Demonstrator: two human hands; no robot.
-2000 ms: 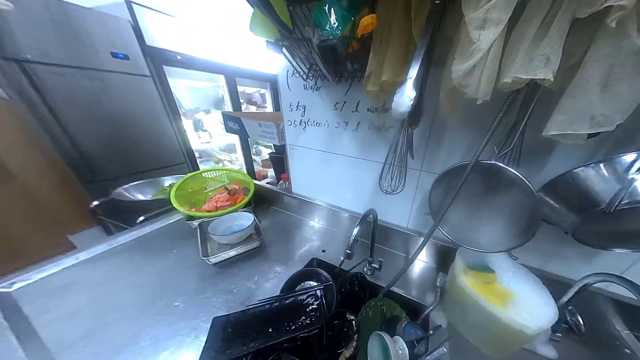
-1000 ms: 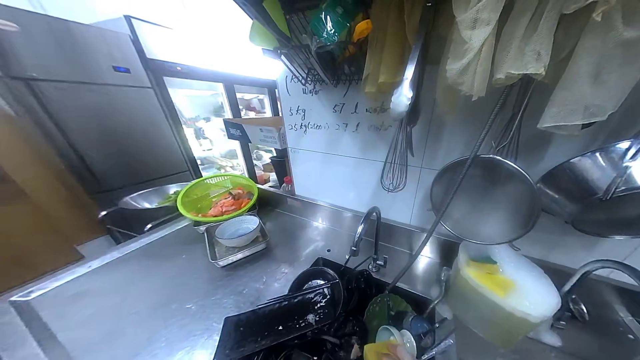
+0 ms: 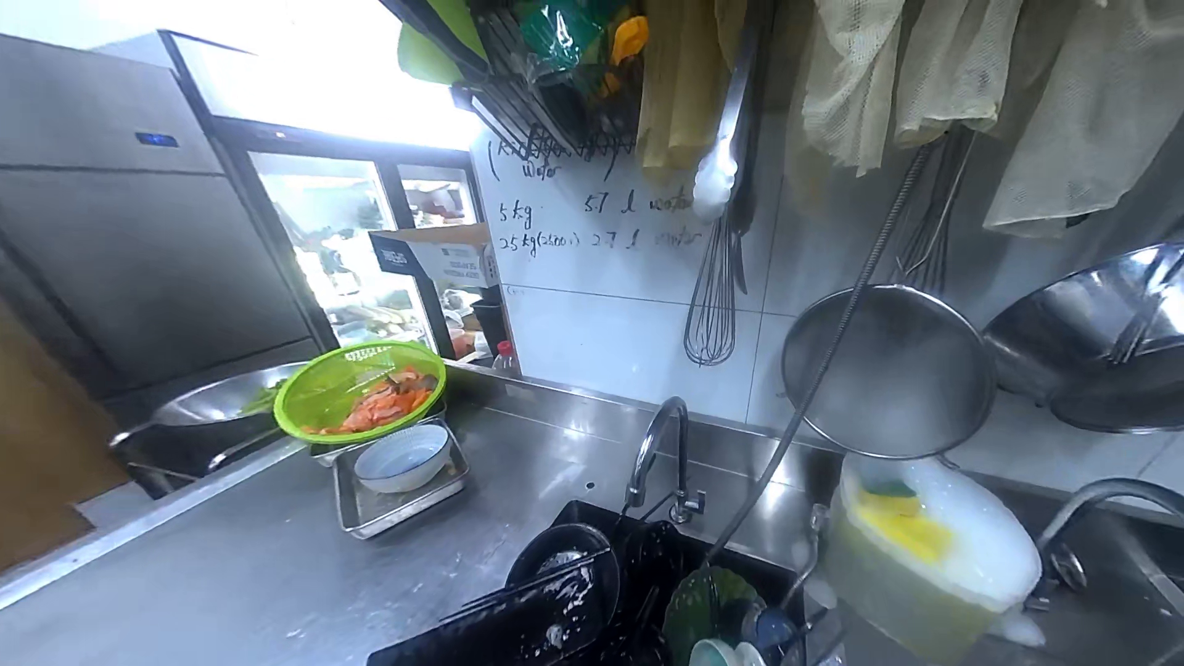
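Observation:
Neither my left hand nor my right hand is in view. At the bottom middle, a black sink basin (image 3: 578,511) holds soapy dark dishes, among them a round black plate (image 3: 601,592), a long black rectangular tray (image 3: 499,615), a green leaf-shaped dish (image 3: 703,601) and small pale cups (image 3: 717,652). A chrome faucet (image 3: 680,435) stands behind it. To the right, a translucent tub (image 3: 906,592) is full of foam, with a yellow sponge or cloth (image 3: 902,527) on top.
On the steel counter (image 3: 277,555), a white bowl (image 3: 402,458) sits in a metal tray (image 3: 402,518) beside a green colander (image 3: 296,407) of orange-pink food. A hose (image 3: 823,370) hangs before a round strainer (image 3: 888,370). A whisk (image 3: 710,314) and tongs (image 3: 726,139) hang on the wall.
A hand with a yellow sponge showed at the bottom edge by the cups one second ago; it is now out of view.

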